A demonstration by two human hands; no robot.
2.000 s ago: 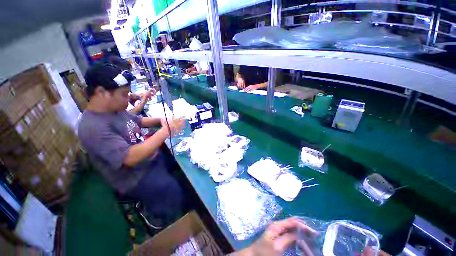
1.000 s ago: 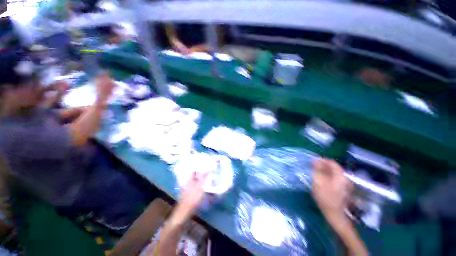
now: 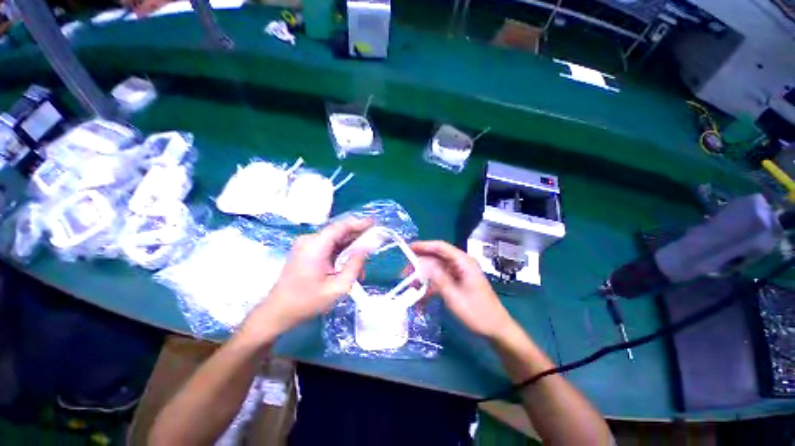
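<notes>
My left hand (image 3: 318, 266) and my right hand (image 3: 453, 283) both grip an open white housing frame (image 3: 403, 254), one at each side, held above the bench. Just below the frame, a white housing (image 3: 382, 324) lies on a clear plastic bag (image 3: 340, 333) near the bench's front edge. The frame's lower side overlaps the top of that housing; I cannot tell whether they touch.
A heap of bagged frames (image 3: 109, 196), white units with prongs (image 3: 277, 193) and plastic-wrapped parts (image 3: 228, 272) lie left. A screw feeder (image 3: 521, 213), hanging electric screwdriver (image 3: 697, 248) with black cord, hand screwdriver (image 3: 619, 322) and black tray (image 3: 710, 348) are right. An open cardboard box (image 3: 179, 383) is below.
The view has turned right and down, bringing the feeder and screwdriver into clear view. My hands, apart a second ago, are now together on the white frame.
</notes>
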